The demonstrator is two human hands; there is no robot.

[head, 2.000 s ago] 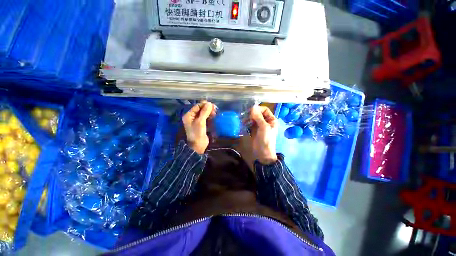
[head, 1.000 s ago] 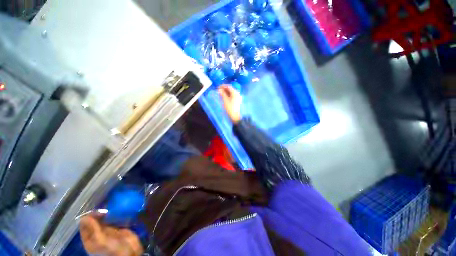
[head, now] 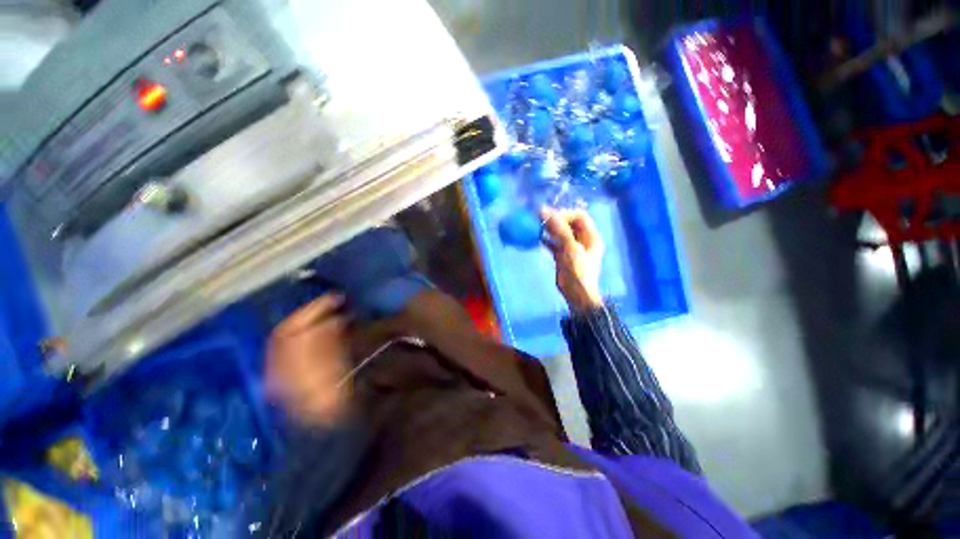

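My right hand (head: 574,253) is over the light blue crate (head: 637,313), its fingers pinched on the clear plastic of a bagged blue ball (head: 519,226). More blue balls in shiny clear bags (head: 577,132) lie in the crate's far part. My left hand (head: 311,358) is blurred, in front of the sealer's left half and above my lap; no ball shows in it, and its fingers are unclear. The grey-white heat sealer (head: 226,137) stands at the upper left with its red light on. Its long sealing bar (head: 284,237) runs slanting along the near edge.
A darker blue crate (head: 247,363) of bagged blue balls is at the lower left, with yellow items (head: 47,511) beyond it. A small blue crate of pink items (head: 737,116) lies on the floor at the upper right. A red stool (head: 905,174) stands at the far right.
The view has swung back leftward. The blue ball seen by my left hand is no longer there. My right hand remains over the light blue crate, now pinching a bag.
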